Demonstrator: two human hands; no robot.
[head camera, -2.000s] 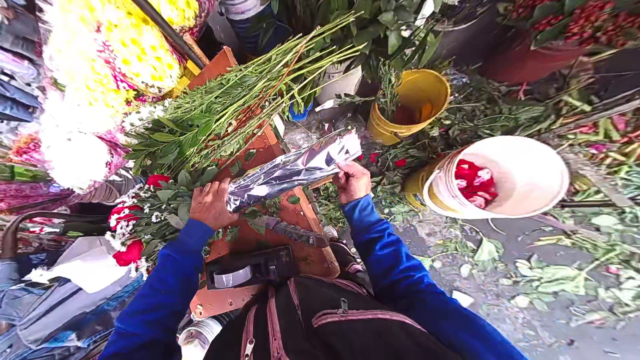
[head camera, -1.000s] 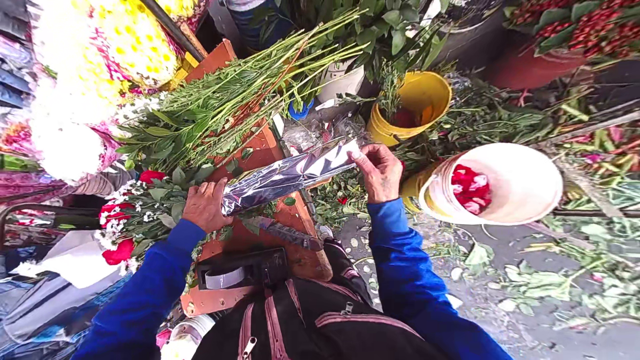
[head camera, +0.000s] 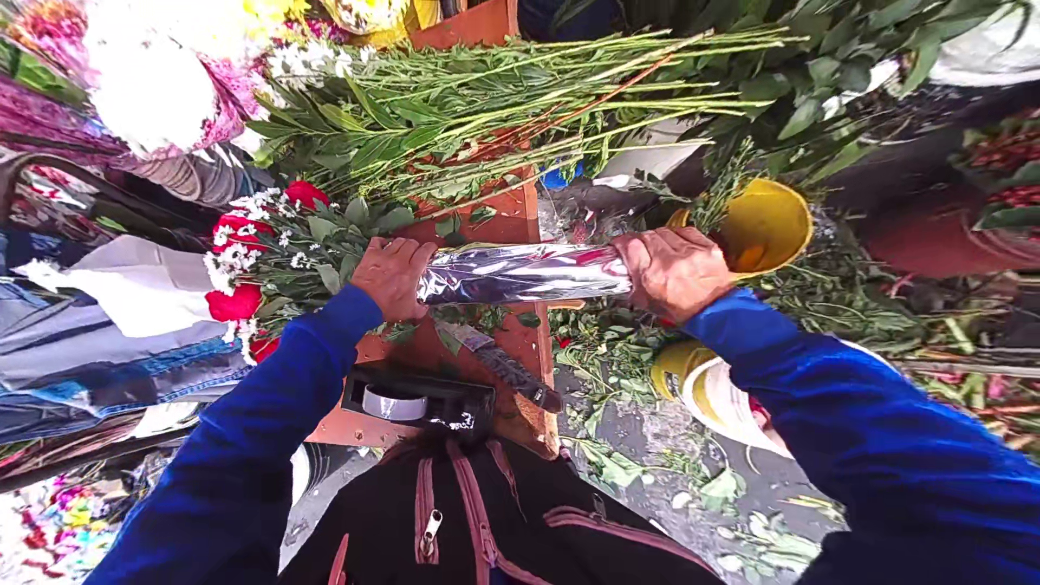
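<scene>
A bouquet of red roses (head camera: 234, 302) with small white flowers lies sideways, its stems wrapped in shiny silver foil (head camera: 524, 274). My left hand (head camera: 392, 278) grips the wrap's left end, just below the leaves. Around the right end of the foil is my right hand (head camera: 676, 272), fingers closed over it. Below the bouquet, a knife with a wrapped handle (head camera: 508, 367) rests on the reddish wooden bench (head camera: 520, 211). Nearer my body sits a black tape dispenser (head camera: 467, 406) with a roll of tape (head camera: 394, 404). The stem ends are hidden by foil and hand.
Long cut green stems (head camera: 569, 97) lie across the bench's far part. On the right are a yellow bucket (head camera: 768, 227) and a white bucket (head camera: 723, 406), partly behind my right arm. Leaf litter (head camera: 617, 463) covers the ground. Clothed legs of a person (head camera: 122, 366) are at left.
My right hand has moved from a pinch at the foil's right edge to a full grip around that end. The foil now lies level rather than slanting. The view has shifted closer.
</scene>
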